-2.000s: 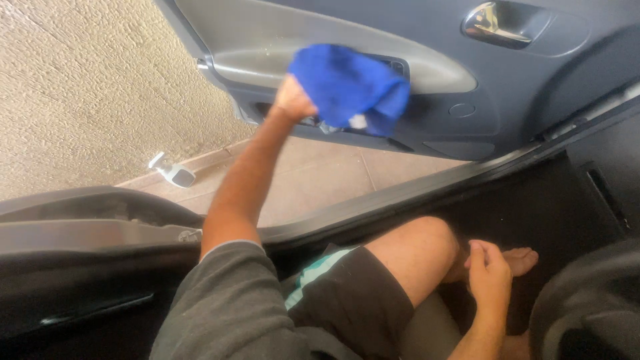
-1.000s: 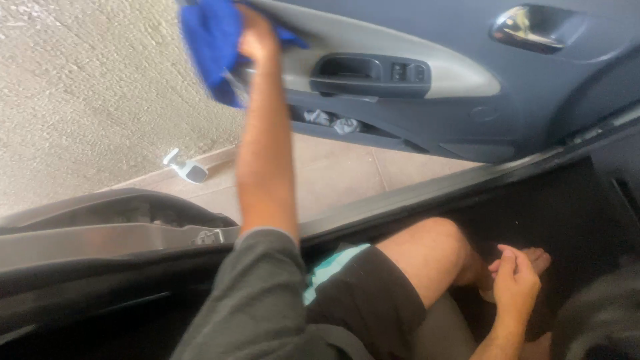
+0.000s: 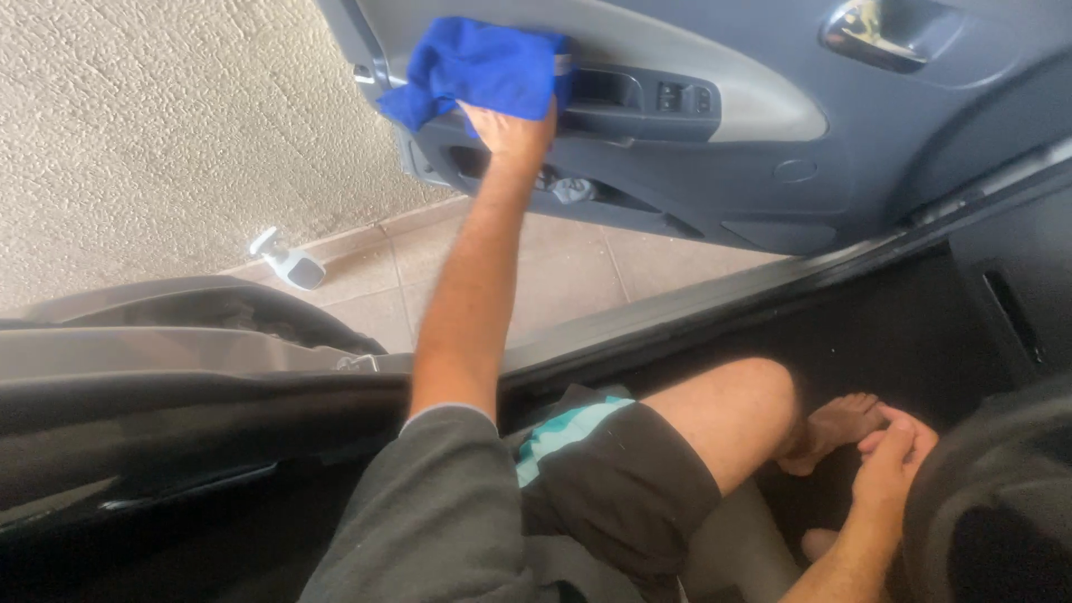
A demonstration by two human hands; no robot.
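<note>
My left hand (image 3: 511, 132) holds a blue cloth (image 3: 490, 67) against the inner panel of an open car door (image 3: 662, 167), at the rear end of the armrest. The cloth covers most of its fingers. Just beside it are the door pull recess and the window switches (image 3: 682, 98); the chrome inner door handle (image 3: 875, 35) is farther right. Below the hand, crumpled items (image 3: 574, 190) lie in the door pocket. Near the steering wheel (image 3: 988, 502), my right hand (image 3: 896, 452) hangs above my bare foot with its fingers curled and nothing visible in them.
A spray bottle (image 3: 289, 260) stands on the tiled floor by the rough textured wall (image 3: 184, 126). The door sill (image 3: 636, 314) runs diagonally between my legs and the tiles. The car's dark rear side (image 3: 193, 402) is at the left.
My left hand and the cloth have gone from over the armrest out to the door's far left edge, then back right onto the panel. The right hand stays near the foot.
</note>
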